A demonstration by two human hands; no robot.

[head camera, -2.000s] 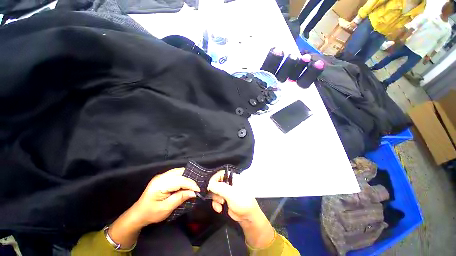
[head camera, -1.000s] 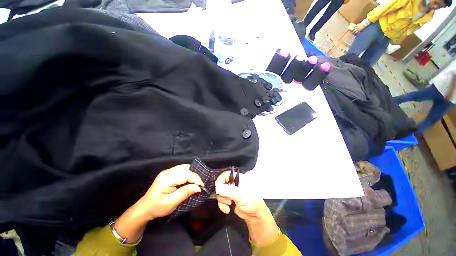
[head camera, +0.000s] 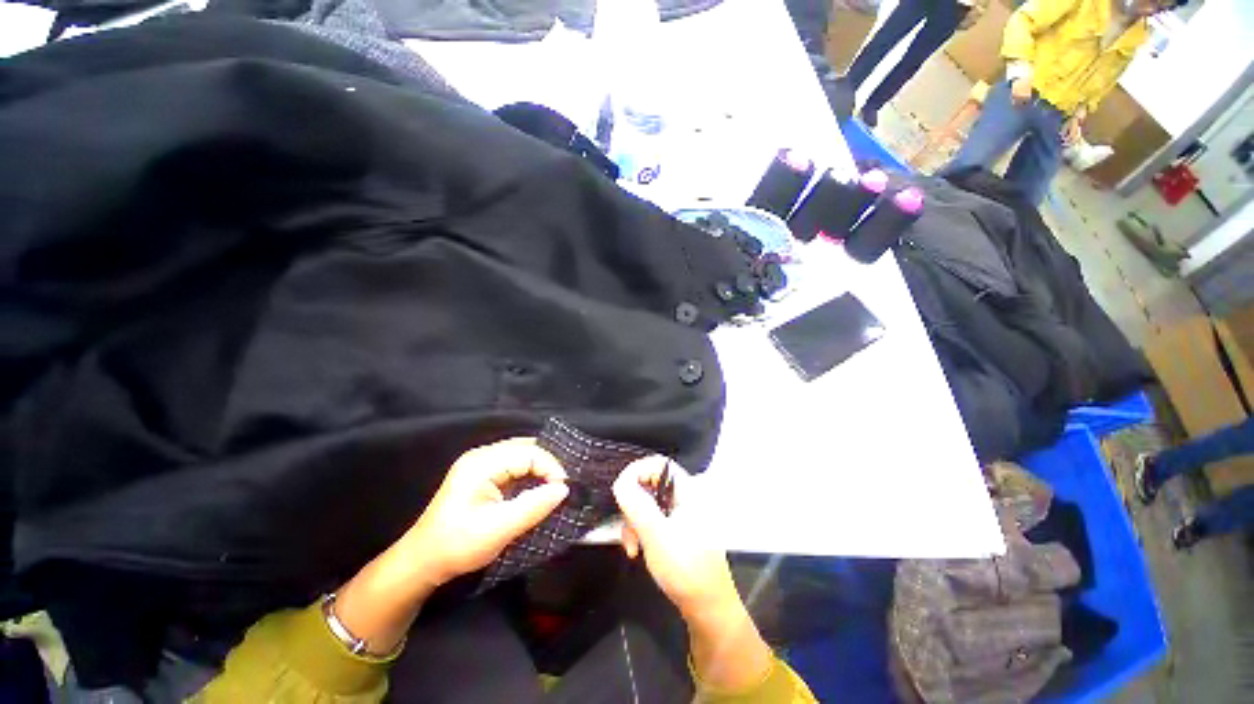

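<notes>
A large black coat lies over the table and lap, with dark buttons along its front edge. Its checked lining is turned back at the near edge. My left hand pinches the lining between thumb and fingers. My right hand is just right of it, fingers bent, with small dark snips held in it. A thin pale thread hangs below between the hands. No needle can be made out.
A dish of loose buttons, several black thread spools with pink ends and a smartphone are on the white table. Dark garments and a blue crate with a checked garment are at the right. People stand behind.
The dark snips sit lower and closer in my right hand. More lining shows between my hands. The view has shifted slightly, and people in the background have moved.
</notes>
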